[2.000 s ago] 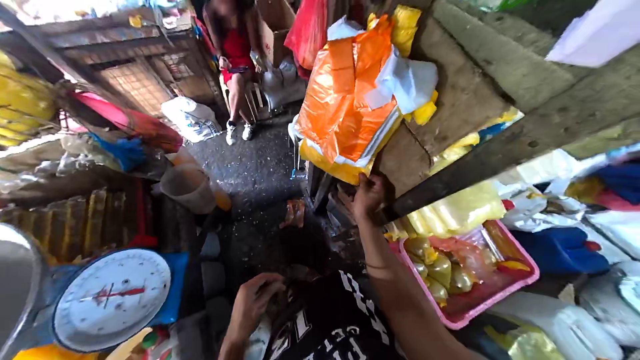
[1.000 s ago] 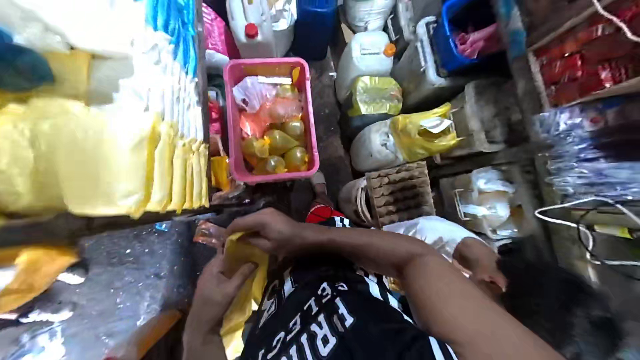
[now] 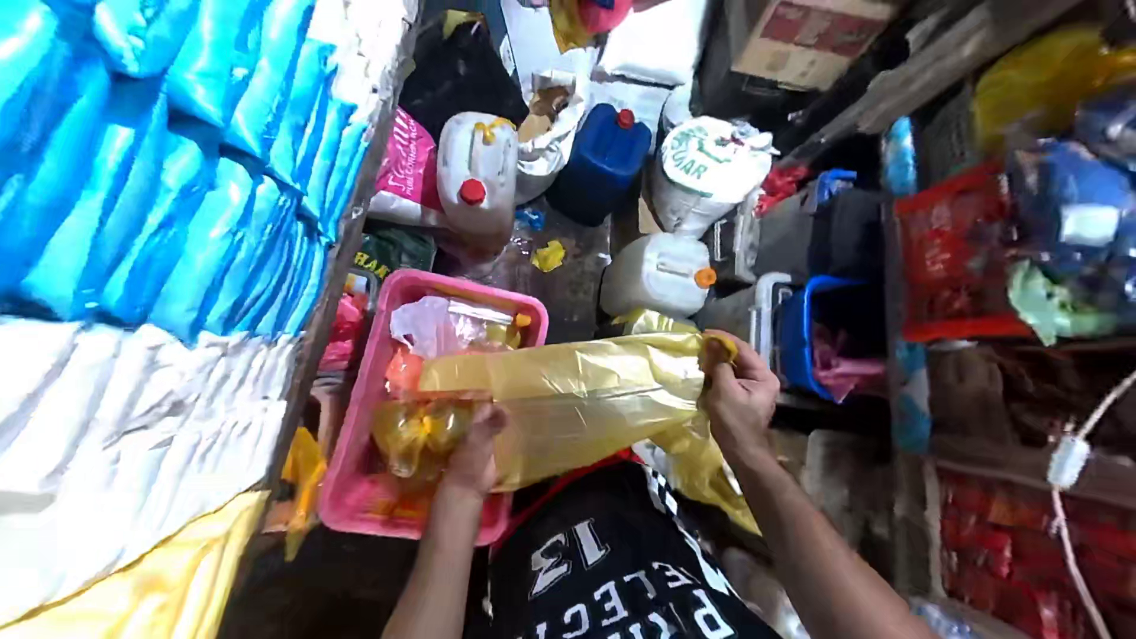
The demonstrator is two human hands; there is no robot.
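Observation:
A translucent yellow plastic bag [image 3: 595,390] is stretched flat between my hands, over the right part of a pink plastic basin [image 3: 355,444]. My right hand [image 3: 738,390] grips its bunched right end. My left hand [image 3: 475,453] is at the bag's left end, above the basin, beside a small clear packet; whether its fingers hold the bag or the packet I cannot tell. In the basin lie knotted bags of yellowish liquid [image 3: 417,435], an orange-red bag [image 3: 404,371] and a whitish plastic bag [image 3: 422,327].
Stacked blue bags [image 3: 177,177] and white bags [image 3: 133,417] fill the left shelf. Beyond the basin stand a white jug with a red cap [image 3: 477,169], a blue jug [image 3: 603,164] and a white jug with an orange cap [image 3: 657,275]. A blue bin [image 3: 799,337] stands right.
The view has swung round from the walkway to the basin and jugs. My hands held a crumpled yellow bag near my body one second ago; now a yellow bag is spread out over the basin.

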